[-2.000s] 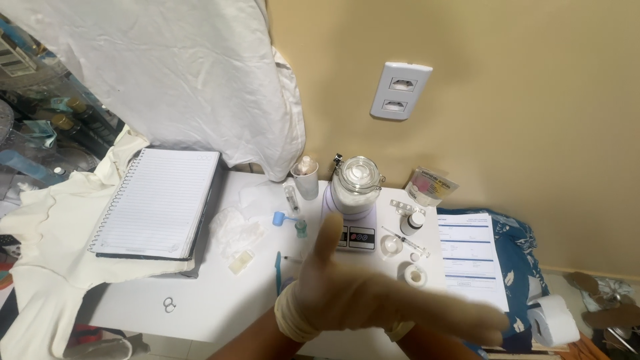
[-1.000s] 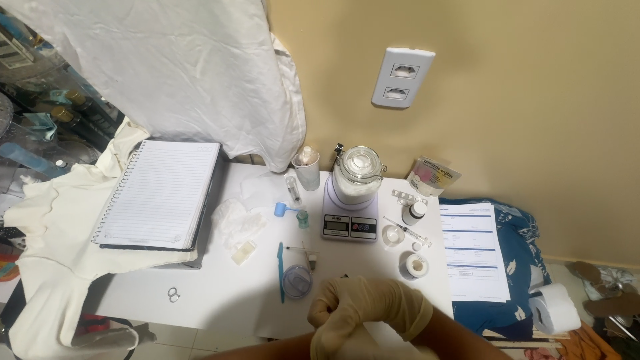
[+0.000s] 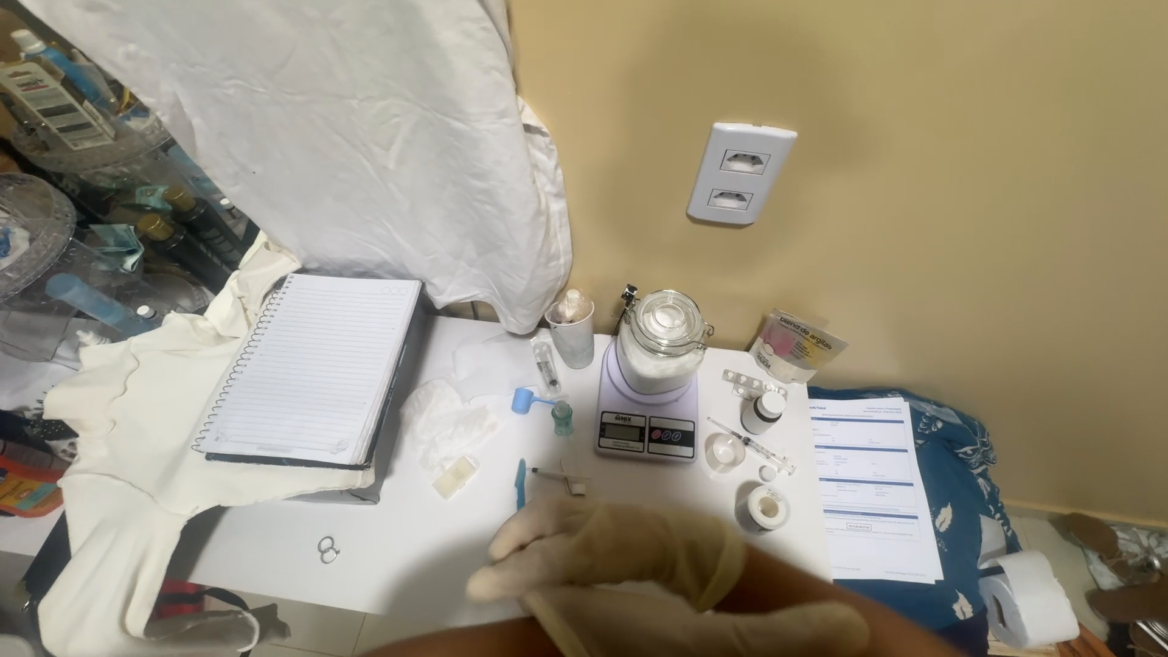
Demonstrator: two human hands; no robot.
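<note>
My left hand point(image 3: 703, 631), in a pale glove, points right along the bottom edge, partly hidden, with nothing seen in it. Over it lies my gloved right hand point(image 3: 602, 552), its curled fingers at the left glove's cuff. Beyond them a lidded glass jar of white material point(image 3: 663, 342) stands on a digital kitchen scale point(image 3: 646, 436). Near the hands lie a blue-handled tool point(image 3: 521, 484) and a thin syringe point(image 3: 558, 475). A roll of tape point(image 3: 767, 506), another syringe point(image 3: 750, 444), a small dark bottle point(image 3: 764, 412) and a blister pack point(image 3: 754, 384) are at the right.
A spiral notebook point(image 3: 315, 365) rests on white cloth point(image 3: 119, 520) at the left. A blue scoop point(image 3: 524, 401), a green vial point(image 3: 562, 418) and a cup point(image 3: 572, 333) stand mid-table. Two metal rings point(image 3: 328, 549) lie near the front edge. Printed sheets point(image 3: 871, 493) are at the right.
My left hand was spread over the table with its thumb up two seconds ago; it is now lower, beneath my right hand. The scale and small items it covered are in sight.
</note>
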